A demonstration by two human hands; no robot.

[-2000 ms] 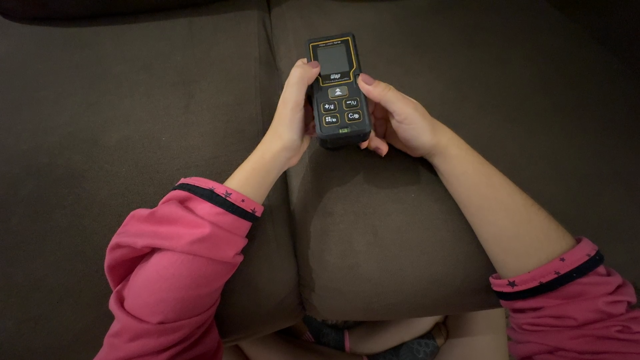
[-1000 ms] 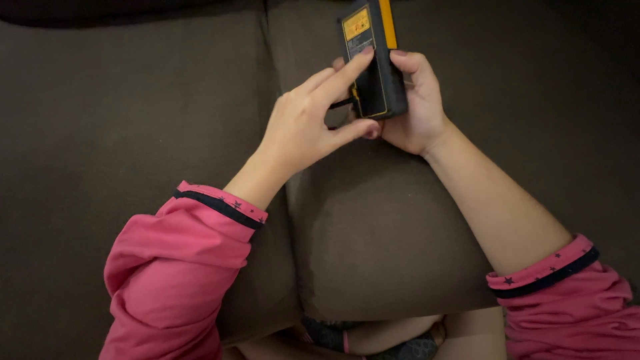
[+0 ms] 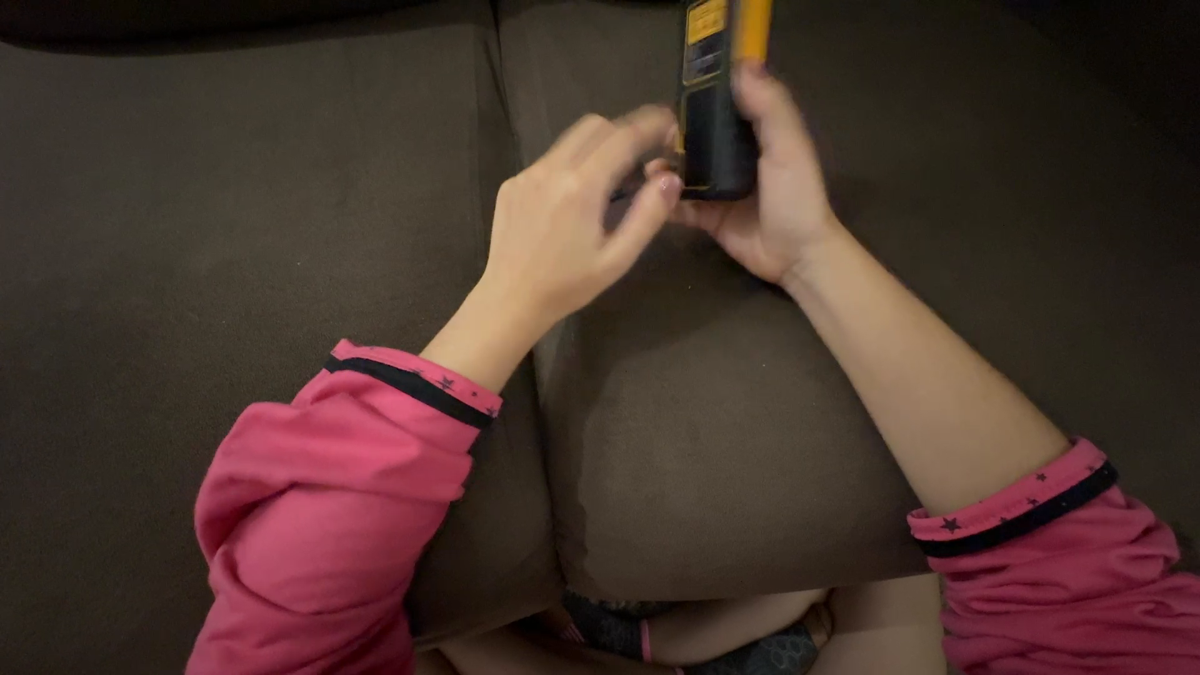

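Note:
A black and yellow laser distance meter [image 3: 717, 141] is held upright near the top of the head view, its labelled back towards me and its top end cut off by the frame. My right hand [image 3: 783, 178] grips it from the right and below, with the thumb along the yellow side. At its lower left edge, my left hand [image 3: 586, 197] has thumb and fingers bent close together, blurred. Something dark, perhaps a wrist strap, shows between those fingers; whether they pinch it I cannot tell. The meter's screen and keys are hidden.
Dark brown sofa cushions [image 3: 281, 216] lie beneath my hands, with a seam running between them. My crossed legs and patterned dark socks [image 3: 764, 653] show at the bottom edge, below the cushion front.
The meter has been turned from its screen and keys to its back and raised towards the top edge. My left hand has left its side grip and moved to the meter's lower left edge.

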